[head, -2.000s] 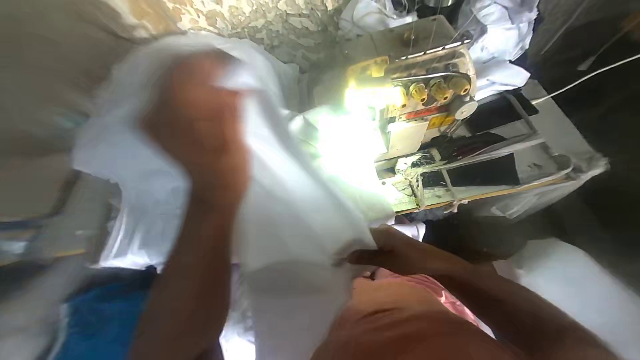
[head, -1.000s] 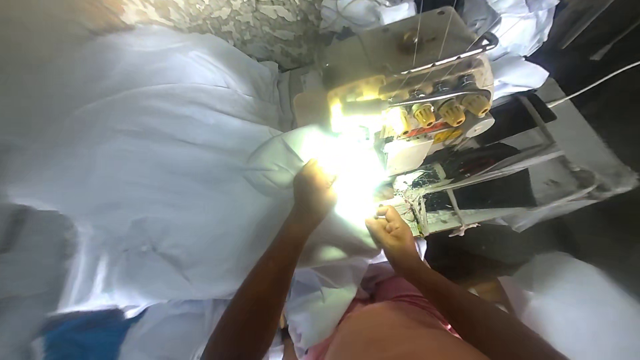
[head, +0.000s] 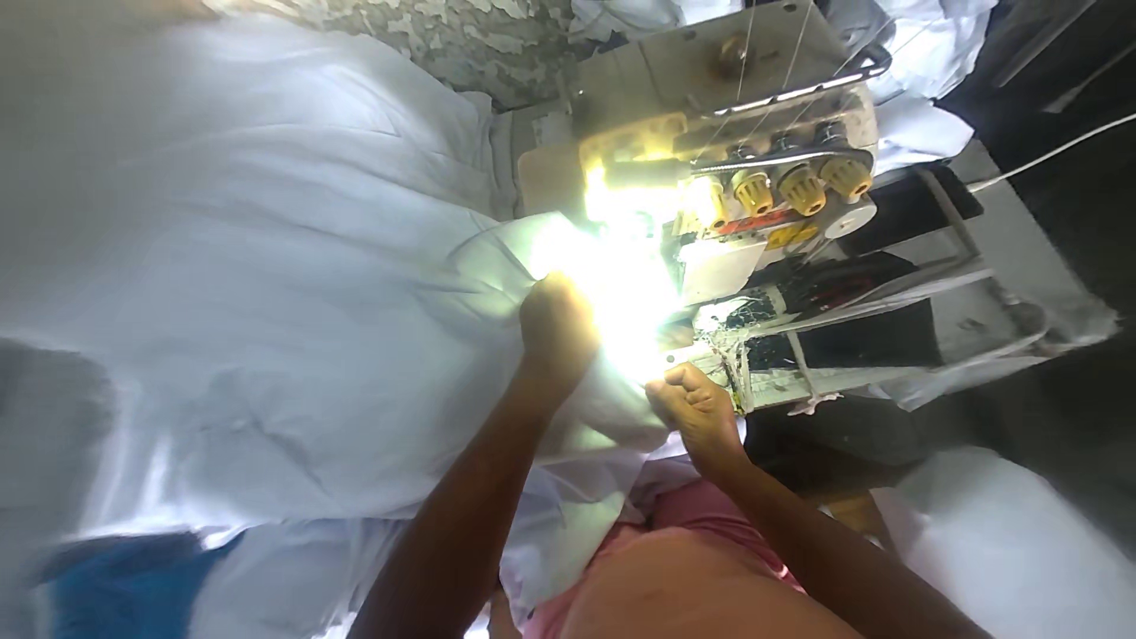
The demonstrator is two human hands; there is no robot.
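White fabric spreads over the left and centre of the view, its right part lying under the bright lamp of an overlock sewing machine. My left hand presses on the fabric just left of the glare, fingers bent. Pinched between the thumb and fingers of my right hand is the fabric's right edge, close to the front of the machine. Yellow tension knobs line the machine's face. Glare hides the needle, the presser foot and the fingertips of my left hand.
A frame wrapped in pale material juts out right of the machine, with loose threads hanging near it. White cloth is heaped behind the machine. Another white bundle lies at the lower right, and blue cloth at the lower left.
Two seconds ago my left hand was raised with the fabric at the left; it has since come down beside the lamp glare. The fabric now lies spread out. My right hand has moved to the machine's front.
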